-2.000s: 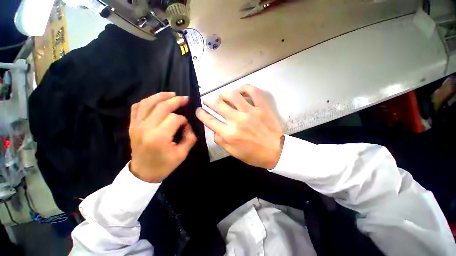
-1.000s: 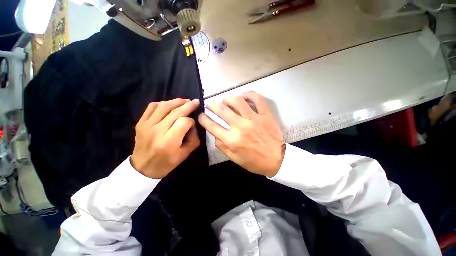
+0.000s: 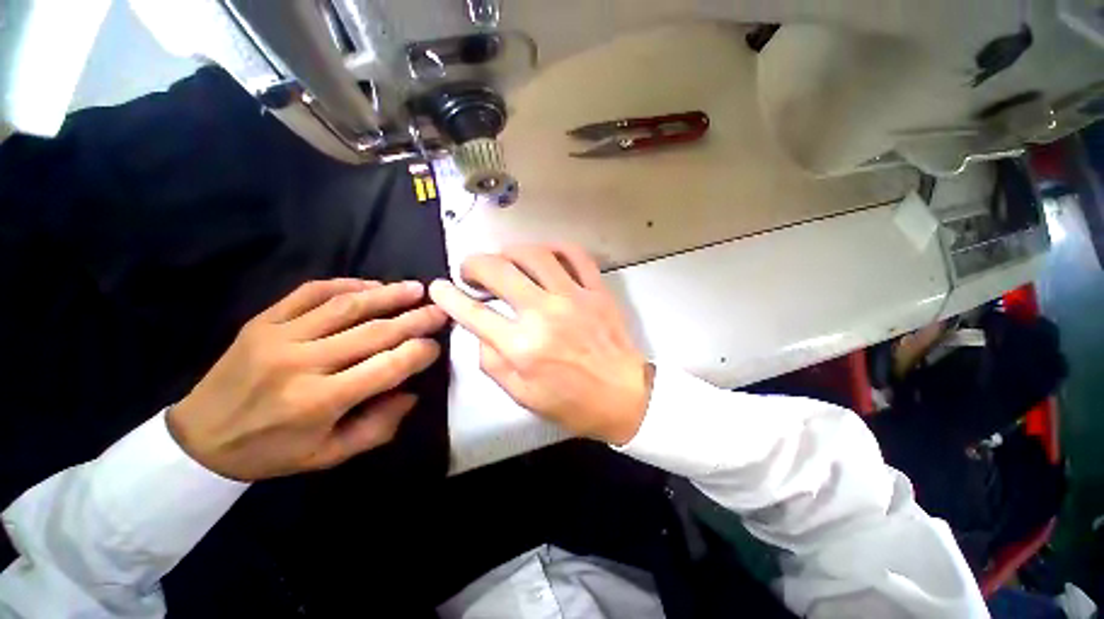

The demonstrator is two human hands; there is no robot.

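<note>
Black cloth [image 3: 279, 218] covers the left of the table and hangs towards my lap; its straight edge runs up to the needle area, beside yellow marks [image 3: 424, 184]. My left hand [image 3: 321, 375] lies flat on the cloth, palm down, with its fingertips at the edge. My right hand [image 3: 551, 339] rests on the white table just right of the edge, index fingertip touching the edge and the other fingers curled. Neither hand visibly pinches the cloth. The sewing machine head [image 3: 351, 73] with its ridged knob [image 3: 482, 163] stands above; the needle itself is hard to make out.
Red-handled thread snips [image 3: 642, 133] lie on the beige machine bed [image 3: 714, 200]. The machine's white body spans the top. At the right, a red crate [image 3: 1023, 550] holds dark cloth below the white table's edge [image 3: 787, 302]. A bright lamp [image 3: 49, 61] is at top left.
The view has shifted closer to the machine, showing more of its body and the crate. My left hand has flattened from a curled pose, its fingers now stretched along the cloth.
</note>
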